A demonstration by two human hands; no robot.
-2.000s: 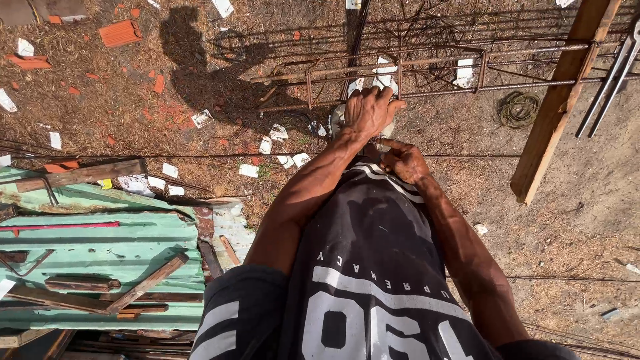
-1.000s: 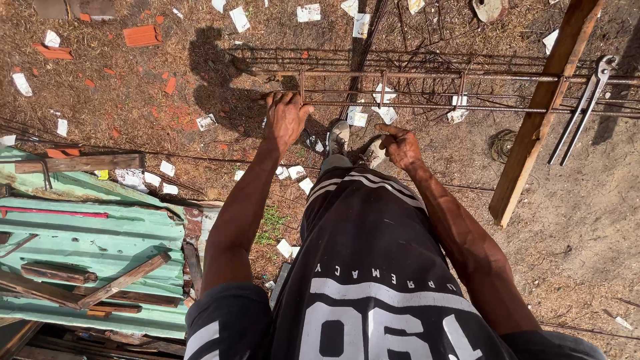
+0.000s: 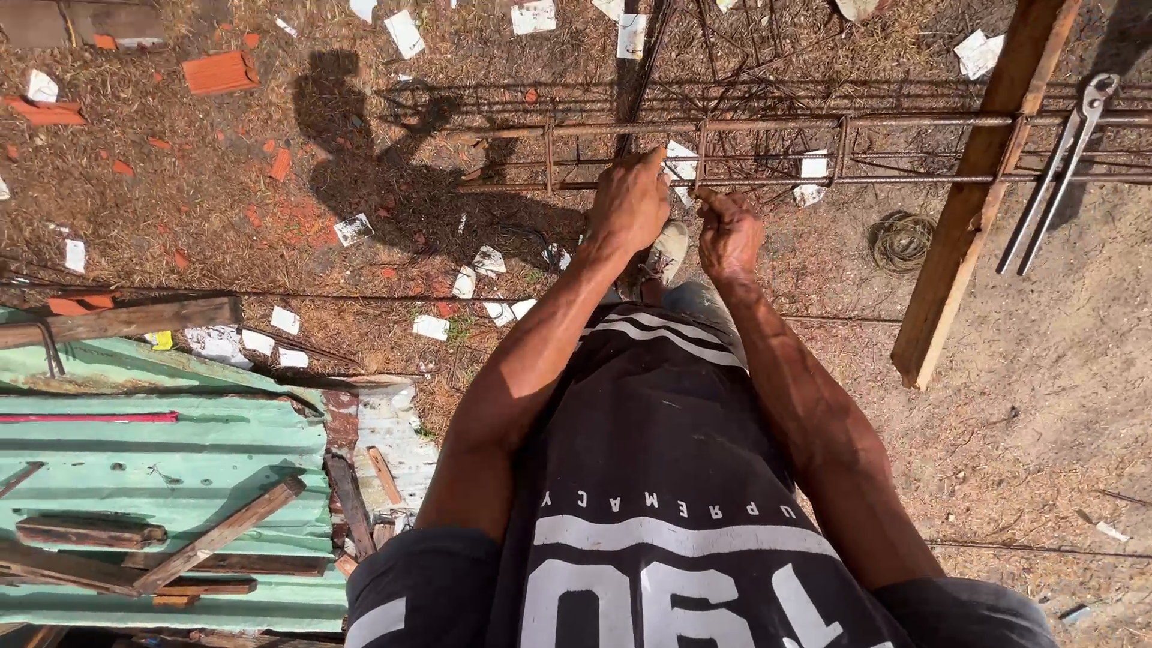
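Observation:
A long cage of rusty steel rebar [image 3: 774, 182] with bent stirrups runs across the upper part of the view. My left hand [image 3: 632, 200] is closed on its near bar, just left of a rebar stirrup [image 3: 702, 153]. My right hand [image 3: 731, 229] is at the foot of that stirrup, fingertips pinched together at the near bar; whether they hold a thin wire cannot be told. Metal end-cutting nippers [image 3: 1071, 162] lie across the bars at the right. Under the cage there, a wooden plank [image 3: 967, 216] slants. A coil of wire [image 3: 903, 241] rests on the ground left of the plank.
Green corrugated metal sheets [image 3: 225, 441] with loose wood pieces [image 3: 220, 535] on them cover the lower left. Broken orange brick pieces [image 3: 220, 72] and white scraps [image 3: 430, 327] are scattered on the dry ground. A shoe [image 3: 668, 247] shows below the cage.
My left hand has moved right along the cage from near its left end. My right hand, earlier beside the shoes with a finger extended, is now up at the near bar.

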